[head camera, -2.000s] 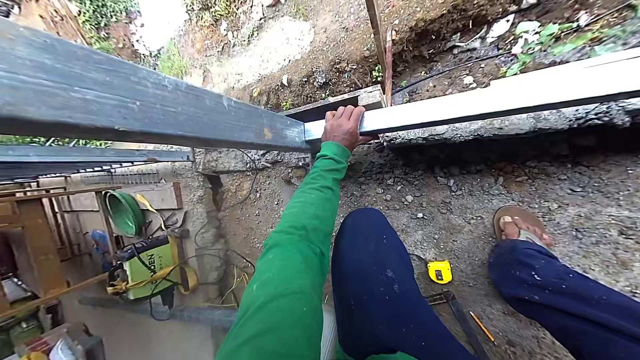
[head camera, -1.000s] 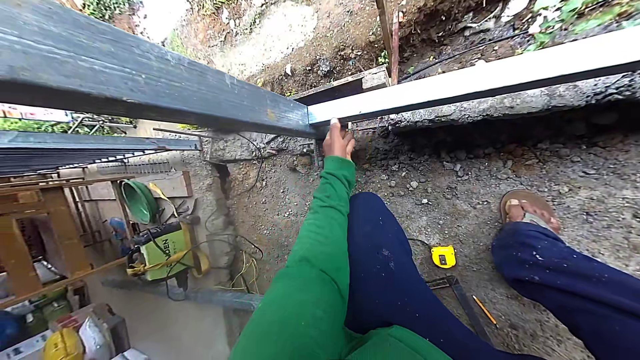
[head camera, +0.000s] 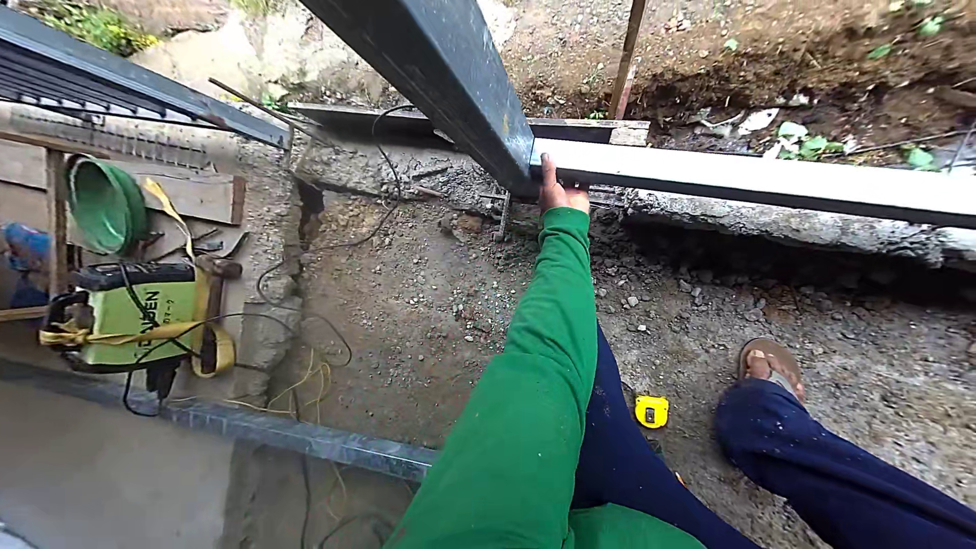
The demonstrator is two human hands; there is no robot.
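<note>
My left hand (head camera: 563, 191), in a green sleeve, holds the end of a rectangular metal tube (head camera: 762, 179) from its near side. The thumb points up along the side face; the fingers curl partly out of sight under the tube. The tube's top face shines white, and its end meets a grey square metal post (head camera: 465, 91) just left of the hand. My right hand is out of view. A yellow tape measure (head camera: 651, 412) lies on the gravel beside my knee.
A green welding machine (head camera: 141, 316) with yellow straps stands at left, near a green bucket (head camera: 108, 204). Cables (head camera: 335, 335) trail over the ground. Another metal tube (head camera: 305, 442) lies below. A rough concrete edge (head camera: 770, 229) runs under the held tube. My sandalled foot (head camera: 772, 366) is at right.
My left hand has gone from the tube's top face to its near side and underside, at the joint with the post. The view has shifted, so the post stands steeper.
</note>
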